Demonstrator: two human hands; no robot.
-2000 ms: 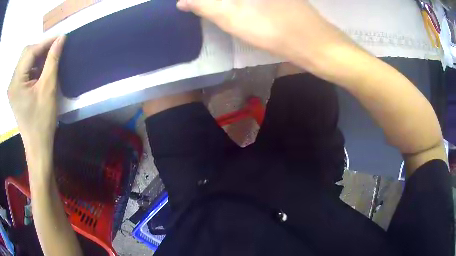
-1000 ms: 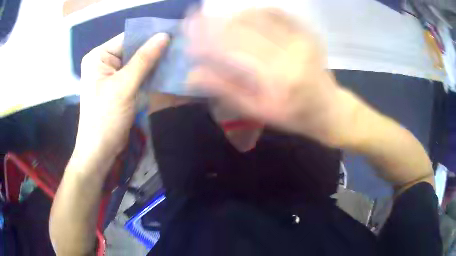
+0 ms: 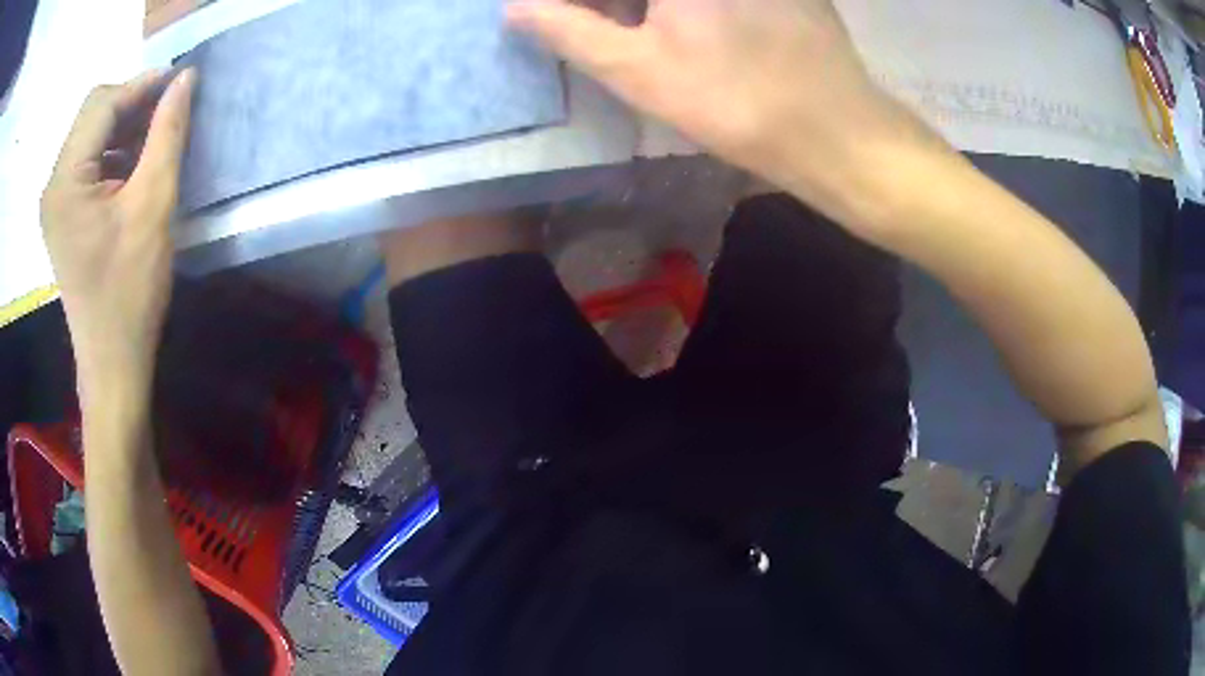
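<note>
A pale grey-blue interfacing panel (image 3: 370, 86) lies flat at the top left, on the clear plastic template (image 3: 436, 185), whose front edge sticks out past the table edge. A thin dark edge shows along the panel's lower and right sides. My left hand (image 3: 126, 185) is at the panel's left end, thumb and fingers apart at its edge. My right hand (image 3: 714, 66) is at the panel's upper right, with a fingertip on or close to it; some of that hand is cut off by the top of the picture.
Orange-yellow and dark red snips (image 3: 1152, 86) lie at the table's right. Faint ruler marks (image 3: 1011, 99) run along the white table (image 3: 925, 53). A red basket (image 3: 218, 535) and a blue basket (image 3: 383, 601) stand below left. The wearer's dark-clothed legs are under the table edge.
The navy panel seen earlier is now covered by the grey-blue panel, which was held up between both hands one second ago. Both hands have moved apart to the panel's left end and upper right.
</note>
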